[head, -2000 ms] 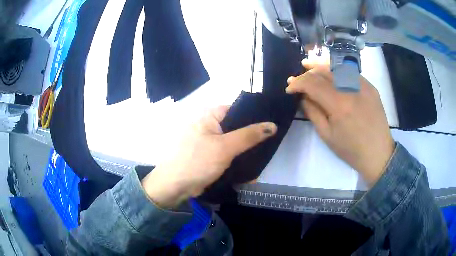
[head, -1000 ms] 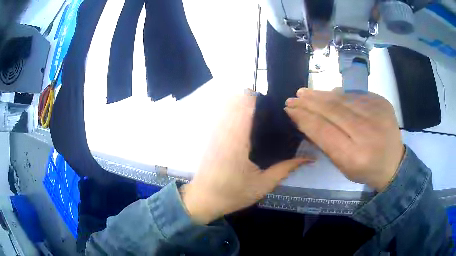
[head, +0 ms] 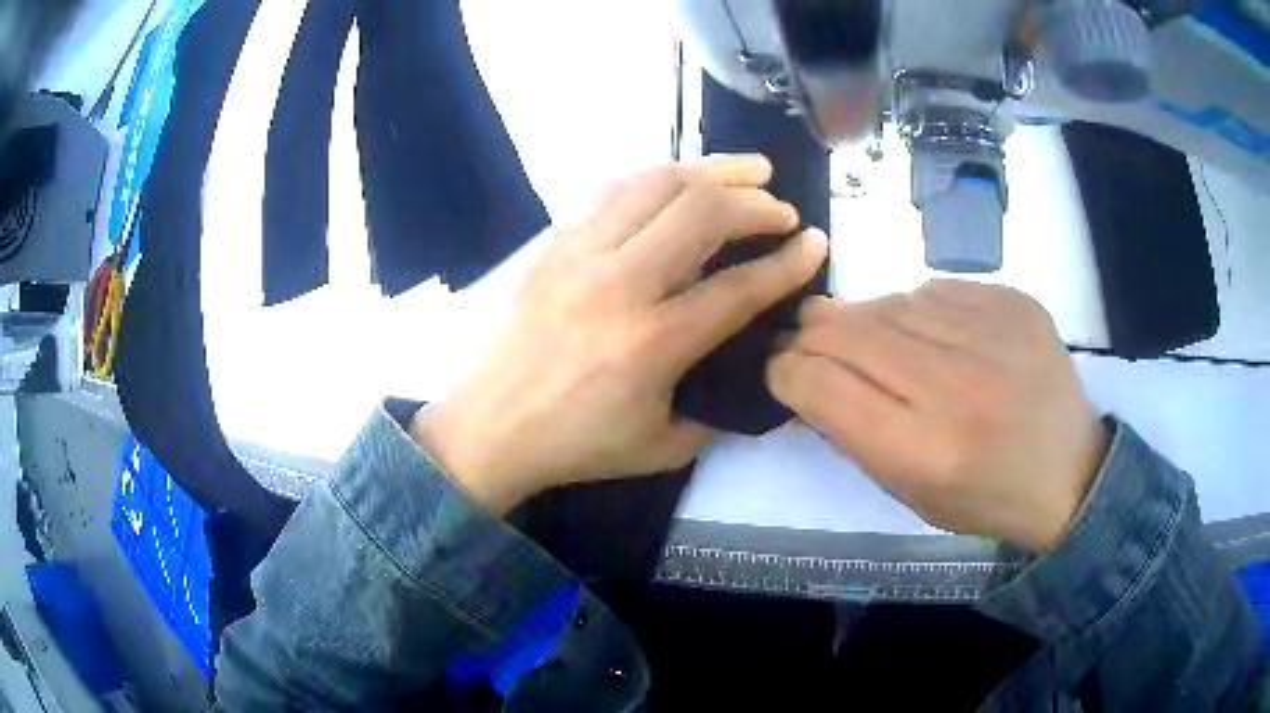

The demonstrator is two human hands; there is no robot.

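A black fabric strip (head: 759,132) runs from beside the presser foot (head: 861,167) toward me on the white machine bed. My left hand (head: 627,327) lies over the strip with its fingers spread across it, pressing on it. My right hand (head: 947,397) pinches the strip's right edge near its front end, below the needle area. Part of the fabric is hidden under my left hand. The blue-grey cylindrical attachment (head: 961,209) hangs just above my right hand. More black fabric (head: 613,522) hangs over the table edge below my left wrist.
Waiting black pieces (head: 439,167) lie left of the needle. A long black strip (head: 167,307) curves down the table's left side. A black rectangle (head: 1149,251), perhaps a phone, lies at right. Orange-yellow handles (head: 105,320) show at far left. A measuring tape (head: 836,568) lines the front edge.
My left hand has moved up from the strip's near end to lie across it closer to the needle. My right hand has shifted slightly left and down, its fingers now pinching the edge.
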